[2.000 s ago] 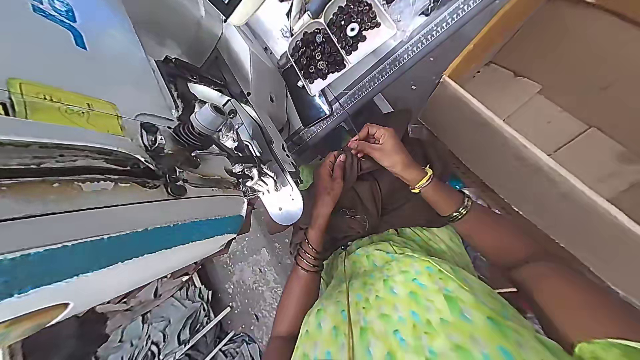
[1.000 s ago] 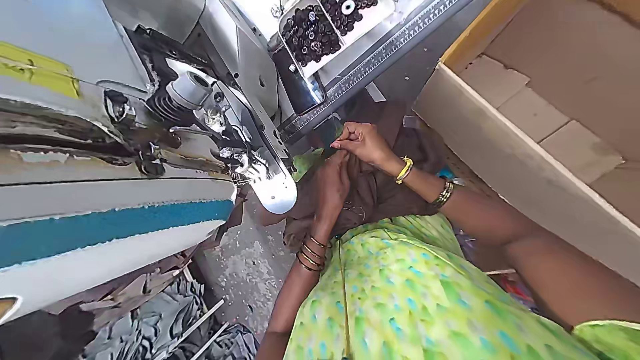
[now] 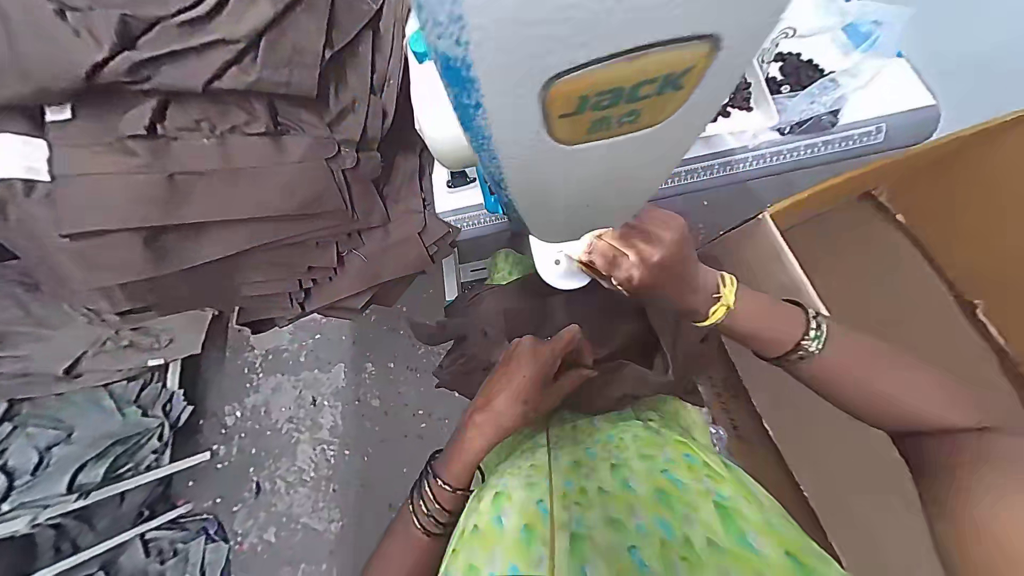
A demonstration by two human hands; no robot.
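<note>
The white and grey head of a Jack sewing machine (image 3: 592, 184) fills the upper middle of the head view. My right hand (image 3: 648, 252), fingers curled, is at the right side of its rounded white tip; whether it holds anything there cannot be made out. Below, dark brown cloth (image 3: 488, 328) lies bunched over my lap. My left hand (image 3: 532, 372) rests on this cloth with bent fingers, and a fold may be pinched between thumb and fingers.
Stacked brown garments (image 3: 208, 192) rise at the upper left, above grey cloth (image 3: 80, 440) and pale rods. An open cardboard box (image 3: 848, 320) stands at the right. Behind the machine are a ruler strip (image 3: 784, 152) and dark buttons (image 3: 796, 74) in trays.
The view has swung strongly, bringing the garment stack into sight. My hands, close together before, are now apart, the right one up at the machine's tip and the left on the cloth.
</note>
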